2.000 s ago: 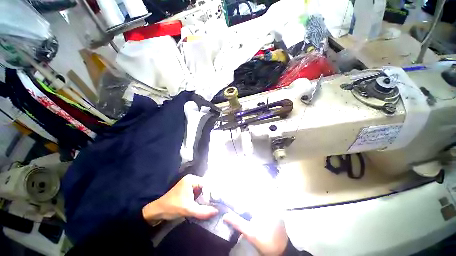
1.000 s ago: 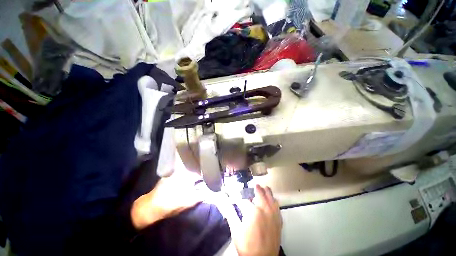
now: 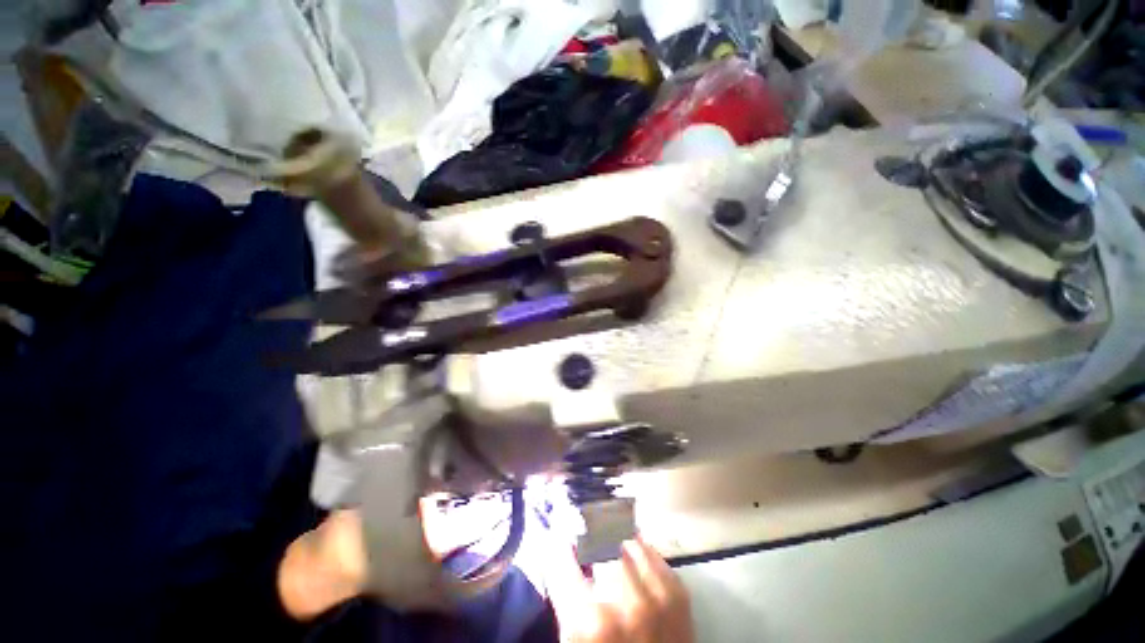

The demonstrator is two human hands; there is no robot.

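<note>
The navy garment (image 3: 138,415) hangs in a large heap left of the sewing machine head (image 3: 804,302), and part of it lies under the needle area (image 3: 540,502), which glares in the lamp light. My left hand (image 3: 324,565) is at the left of the needle, partly hidden behind the machine's front parts; its fingers do not show. My right hand (image 3: 628,597) lies just right of the needle, fingertips at a small grey metal part, low in the picture and partly washed out by glare. What lies under its fingers cannot be made out.
Thread snips (image 3: 540,295) lie on top of the machine head. A dark looped handle (image 3: 839,452) shows under the arm. A control panel (image 3: 1124,502) is at the right. White cloth (image 3: 239,75), a black bag (image 3: 565,119) and red plastic (image 3: 716,113) lie behind.
The view has moved in closer over the machine head. Both hands have gone from holding the cloth in front of the machine to beside the needle, with the cloth now under it.
</note>
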